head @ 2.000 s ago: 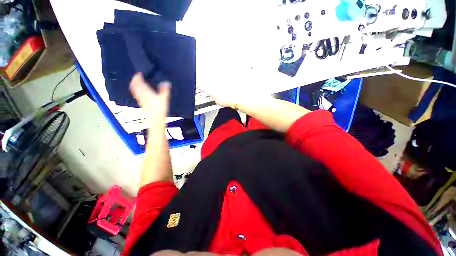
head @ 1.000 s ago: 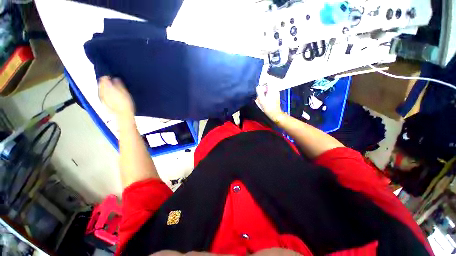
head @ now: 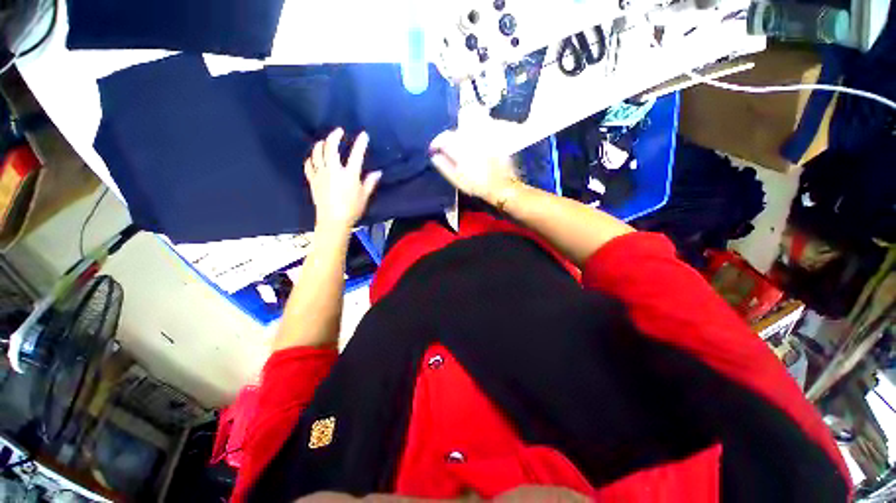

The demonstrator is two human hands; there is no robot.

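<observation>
A large navy cut piece [head: 216, 147] lies on the white table, its right part rumpled and reaching the sewing machine [head: 491, 49]. My left hand [head: 339, 182] rests on the cloth near its middle, fingers spread. My right hand [head: 472, 165] is at the cloth's right end beside the machine; its fingertips are at the cloth's edge, and whether they pinch it I cannot tell. Another dark navy piece [head: 172, 22] lies at the back left of the table. A light-blue plastic piece [head: 416, 61] stands at the machine's left end, above the cloth.
Scissors [head: 580, 51] and a black phone [head: 519, 86] lie by the machine. A blue crate [head: 672, 157] with dark cloth and white tags is below at the right. Another blue crate is under the table's left front edge. A fan [head: 84, 339] stands at the left; a cardboard box [head: 742, 113] at the right.
The cloth has been drawn across the table and its right part now lies rumpled at the machine. My left hand has moved right onto the cloth. My right hand has moved slightly left.
</observation>
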